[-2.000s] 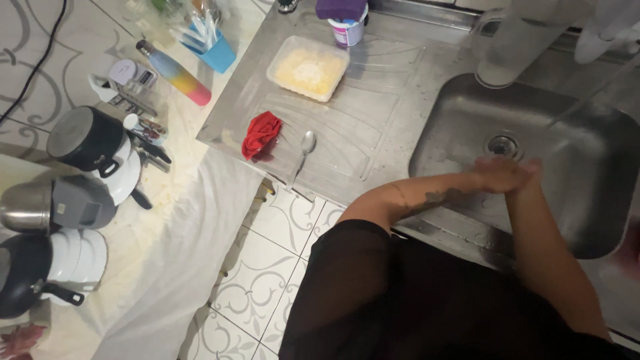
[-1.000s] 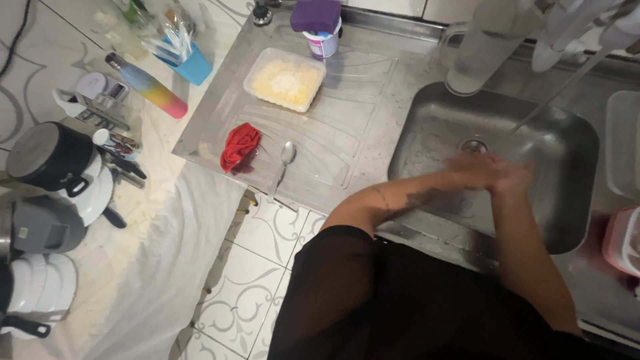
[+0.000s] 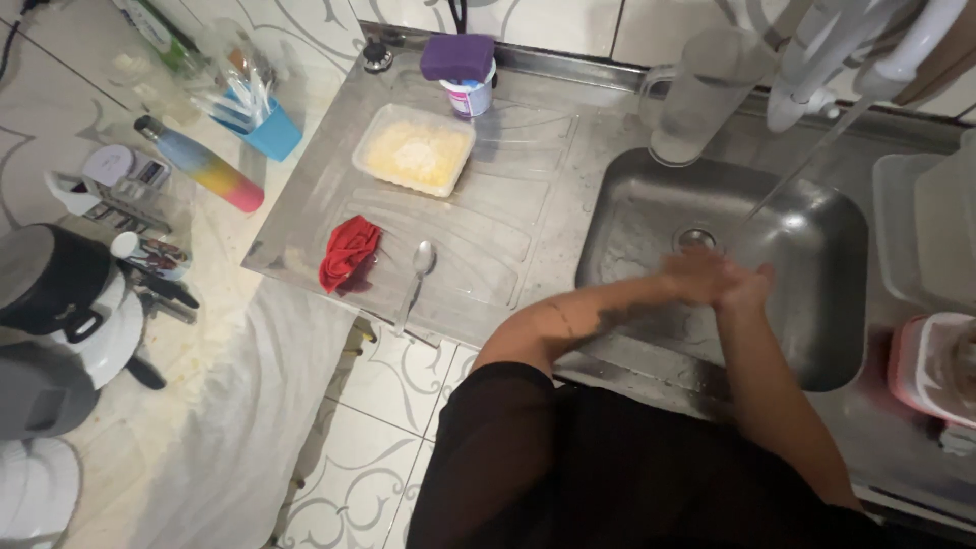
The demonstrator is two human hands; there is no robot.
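Observation:
Over the stainless steel sink basin, my left hand and my right hand touch each other, blurred. No object shows in either; finger positions are unclear. A thin stream of water runs from the white faucet into the basin near them. The drain lies just beyond my hands. On the drainboard to the left are a clear plastic tub of pale yellow grated food, a crumpled red cloth and a metal spoon.
A clear pitcher stands at the basin's back edge. Behind the tub, a purple sponge rests on a white pot. Plastic containers line the right side. The left table bears a rainbow-coloured bottle, pans and plates.
Both hands stay together over the basin, with small shifts in their pose. The view has moved somewhat to the right, bringing more of the containers there into sight.

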